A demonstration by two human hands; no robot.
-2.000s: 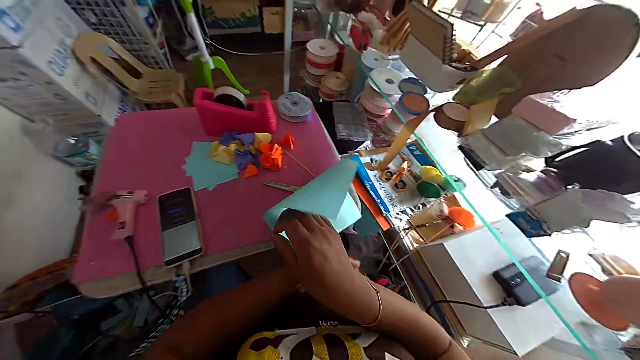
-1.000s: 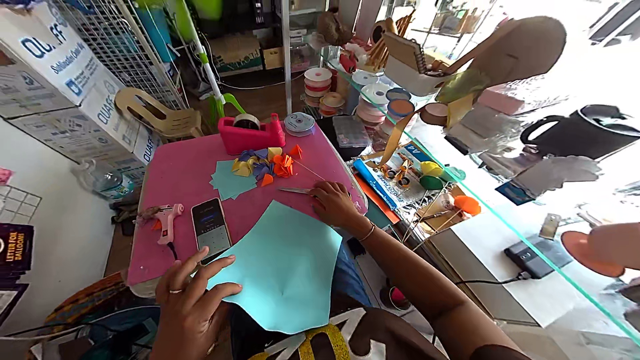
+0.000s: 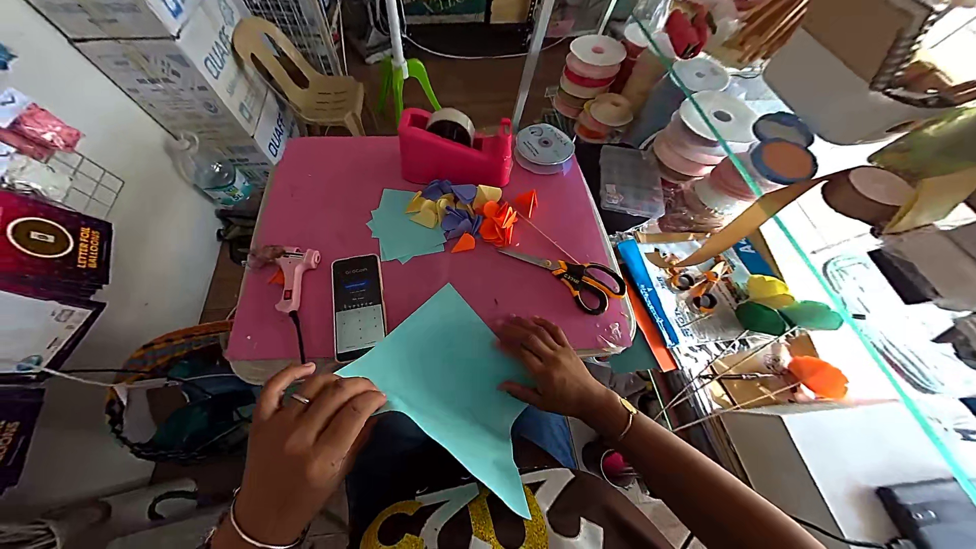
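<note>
A large sheet of light teal paper (image 3: 450,374) lies over the near edge of the pink table and hangs toward my lap. Its left corner is pinched between the thumb and fingers of my left hand (image 3: 305,427). My right hand (image 3: 545,366) rests with spread fingers on the sheet's right edge, holding nothing. Beyond it, orange-and-black scissors (image 3: 576,278) lie partly spread. Small teal paper pieces (image 3: 408,229) sit behind the sheet, beside purple, cream and orange folded paper petals (image 3: 457,213). To the left are a smartphone (image 3: 358,305) and a pink glue gun (image 3: 293,278).
A pink tape dispenser (image 3: 456,152) and a ribbon spool (image 3: 544,146) stand at the back of the pink table (image 3: 320,183). On the right, a glass edge (image 3: 793,236) runs beside stacked ribbon spools (image 3: 591,65) and paper flowers on stems (image 3: 817,376). A plastic chair (image 3: 332,95) stands behind.
The teal sheet was folded over two seconds ago and is now spread. My right hand has moved off the scissors onto the sheet. My left hand has taken hold of the sheet's left corner.
</note>
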